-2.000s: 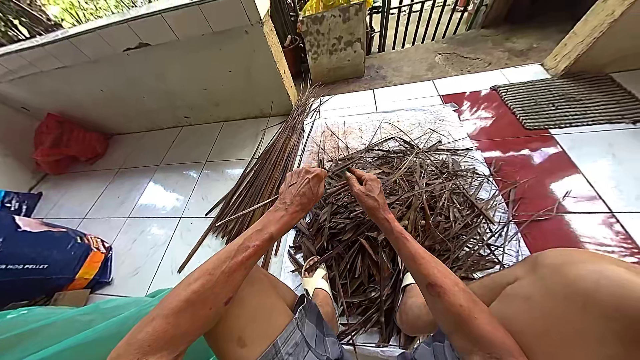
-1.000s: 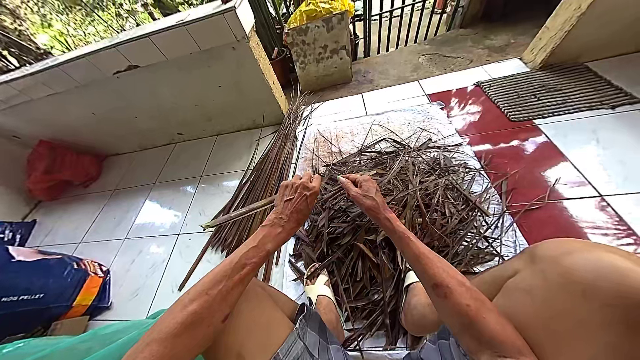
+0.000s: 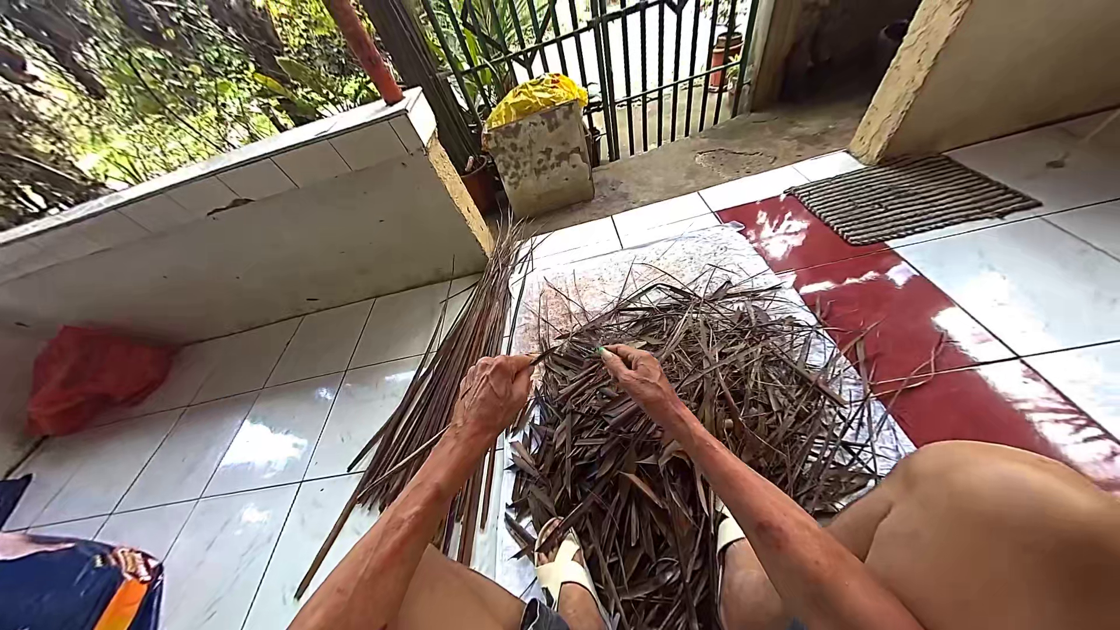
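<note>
My left hand [image 3: 492,394] is closed on a thin brown palm-leaf rib, whose butt end sticks out behind it toward the lower left. My right hand [image 3: 639,372] is just to the right, thumb and forefinger pinched near the front part of the strip, with something small and green at the fingertips. Under and beyond both hands lies a large heap of dry brown leaf strips [image 3: 665,490] on a white sheet [image 3: 735,254]. Left of the heap, a bundle of long thin ribs [image 3: 437,385] rests on the floor tiles.
My sandalled feet [image 3: 564,564] stand at the heap's near edge. A red bag [image 3: 96,376] lies by the low wall [image 3: 262,254]; a dark blue sack [image 3: 70,582] is at lower left. A ribbed mat [image 3: 910,197] lies at right, and a concrete block [image 3: 538,162] with yellow plastic stands ahead.
The view has tilted up, showing more of the gate and garden. Both hands remain over the left side of the heap; the wider, pale strip behind my left hand now looks thinner.
</note>
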